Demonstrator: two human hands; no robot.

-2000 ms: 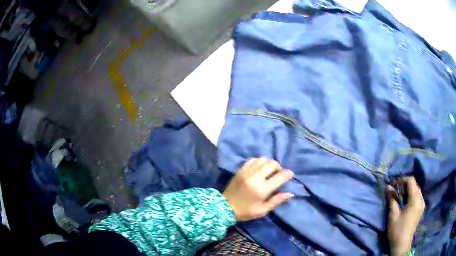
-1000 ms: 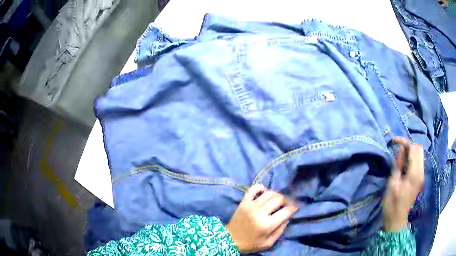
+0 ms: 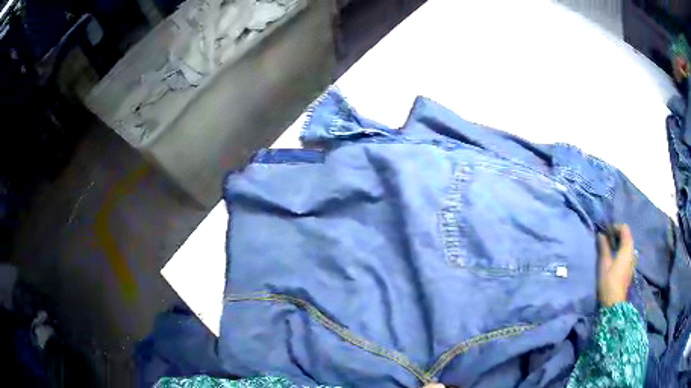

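A mid-blue denim garment (image 3: 341, 227) lies spread over the white table. A squarish stitched chest pocket (image 3: 508, 220) with a small white spot at its corner faces up. Two yellow-stitched seams meet at the bottom edge of the picture. My left hand (image 3: 433, 385) is nearly all cut off there; only a bit of finger shows at the seam junction. My right hand (image 3: 615, 265) is on the garment right of the pocket, its fingers around a small dark tool, apparently thread snips (image 3: 612, 237), mostly hidden.
A large grey bin of pale cloth (image 3: 250, 91) stands beyond the table (image 3: 500, 68) at the upper left. Other denim lies below the table's left corner (image 3: 178, 345) and at the right edge. A green sleeve and part of a hand show at the far upper right.
The view has shifted and the garment now sits lower in it. The dark fold opening between my hands has largely closed or left view. My left hand has dropped to the bottom edge.
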